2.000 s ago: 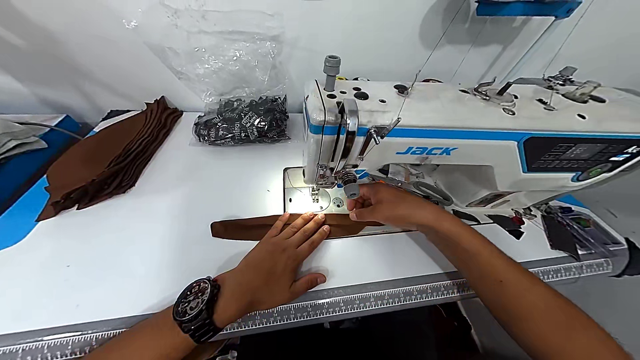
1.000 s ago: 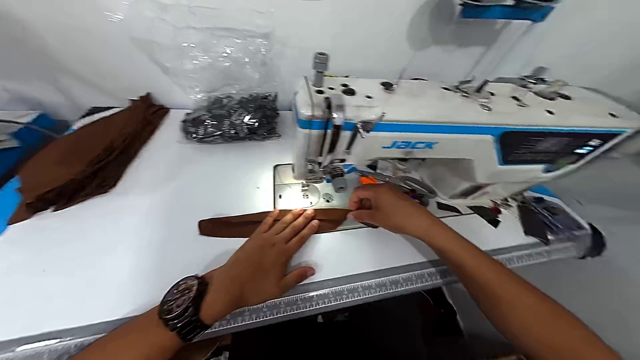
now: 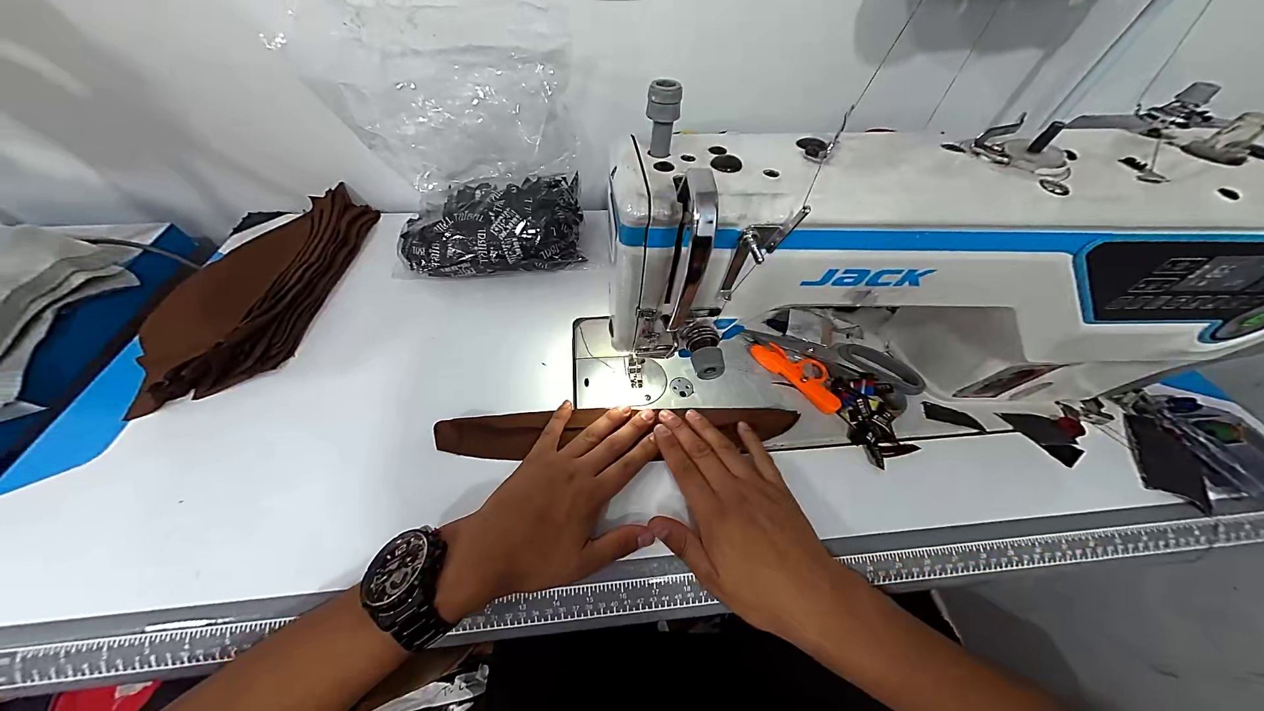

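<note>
A long folded piece of brown fabric (image 3: 484, 437) lies flat in front of the presser foot (image 3: 635, 372) of a Jack sewing machine (image 3: 889, 237). My left hand (image 3: 553, 504), wearing a black wristwatch (image 3: 405, 583), rests on its middle with the fingers spread. Beside it my right hand (image 3: 731, 513) lies palm down, its fingertips on the right part of the fabric. The two thumbs meet or nearly meet below the cloth. Neither hand grips anything. The machine's lamp lights the metal needle plate (image 3: 597, 390).
Stacked brown fabric pieces (image 3: 247, 296) lie at the left. A clear bag of black printed labels (image 3: 494, 227) is by the wall. Orange-handled thread snips (image 3: 795, 375), scissors (image 3: 879, 365) and dark scraps (image 3: 1047, 434) lie under and beside the machine arm. A measuring tape (image 3: 1037, 553) runs along the table's front edge.
My right hand has moved left from the fabric's right end and now lies flat beside my left hand. The orange snips are now in fuller view.
</note>
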